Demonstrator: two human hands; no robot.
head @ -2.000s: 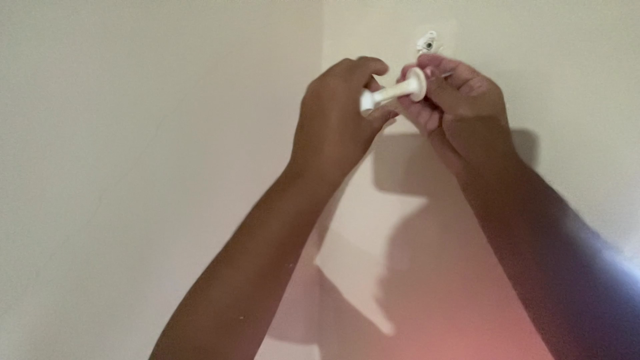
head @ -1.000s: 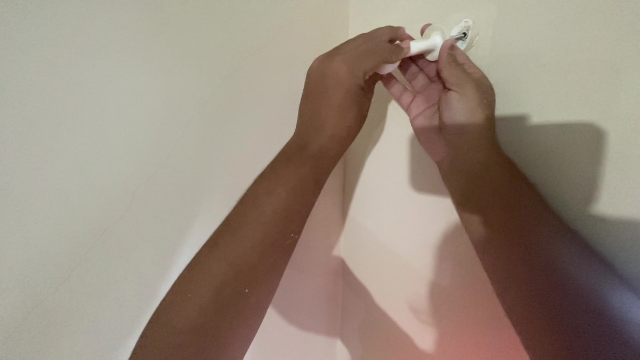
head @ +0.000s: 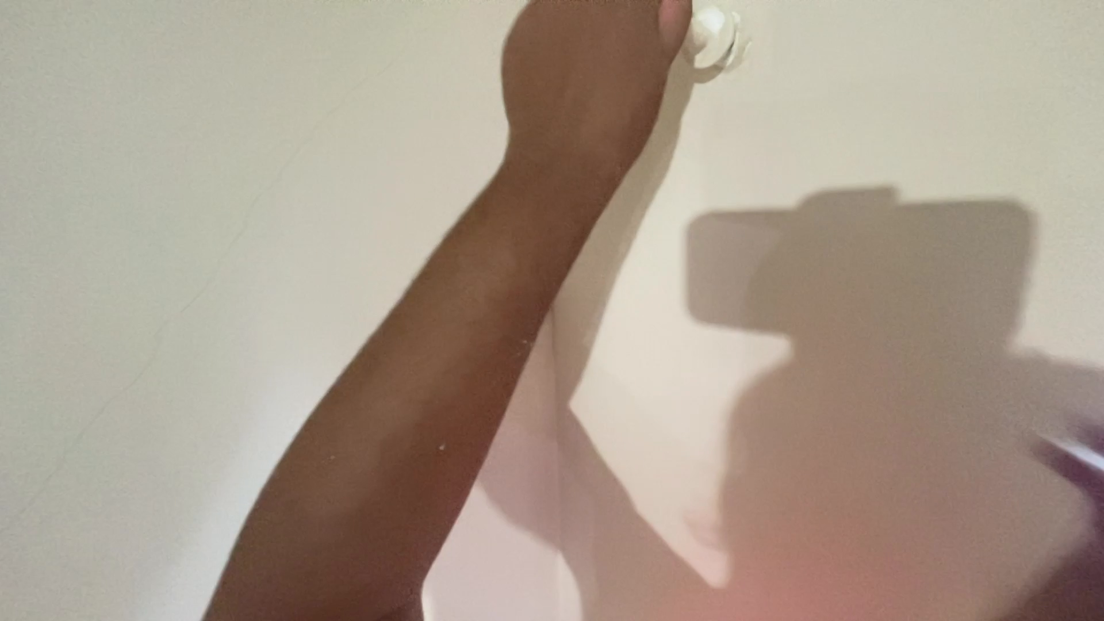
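My left hand (head: 595, 60) reaches up to the top edge of the view, seen from its back, with its fingers partly cut off by the frame. It grips a white fitting with a round flange (head: 712, 39), whose flange sits at or against a white bracket (head: 739, 43) on the wall. Most of the fitting is hidden behind the hand. My right hand is out of the frame; a blurred dark piece, perhaps of a sleeve, shows at the right edge.
A pale wall (head: 155, 216) with a thin crack runs along the left and meets a second wall (head: 862, 129) at a vertical corner. Shadows of the arm and of a head with a box-like shape fall on the second wall.
My right hand has let go of the white fitting and left the view. The fitting, earlier apart from the wall bracket, is now up at it in my left hand.
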